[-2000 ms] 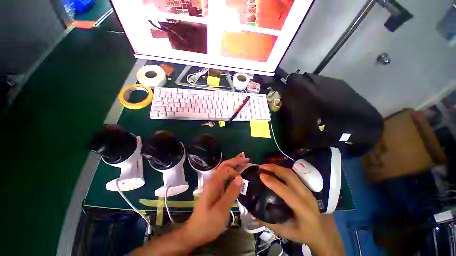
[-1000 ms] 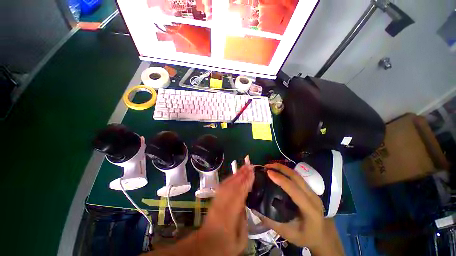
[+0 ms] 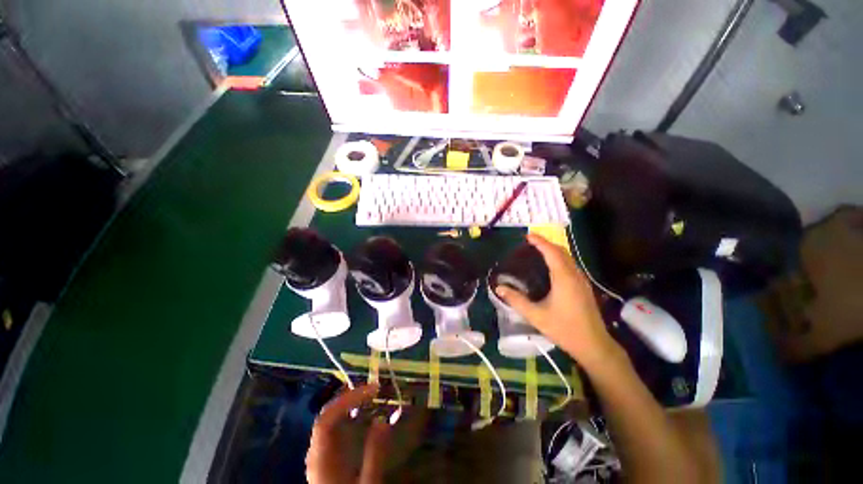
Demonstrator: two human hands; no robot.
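Note:
Several white security cameras with black ball heads stand in a row on the green mat; the leftmost camera (image 3: 317, 280) and the rightmost camera (image 3: 520, 293) mark its ends. My right hand (image 3: 566, 301) grips the black head of the rightmost camera, thumb on its front side, fingers over its top. White cables (image 3: 488, 364) run from the feet to the bench's front edge. My left hand (image 3: 348, 430) is low at that edge, its fingertips beside two white connector ends (image 3: 396, 414); whether it holds one is unclear. It is dark and partly cut off.
A monitor (image 3: 454, 132) with a four-way view stands behind the keyboard (image 3: 445, 200). A yellow tape roll (image 3: 334, 192) is left of it. The mouse (image 3: 654, 329) and a black bag (image 3: 705, 194) are at the right. A brown box (image 3: 833, 284) stands beyond.
The rightmost camera, held by both hands before, now stands upright in the row. My left hand has left it and moved down-left to the cable ends. The view has shifted.

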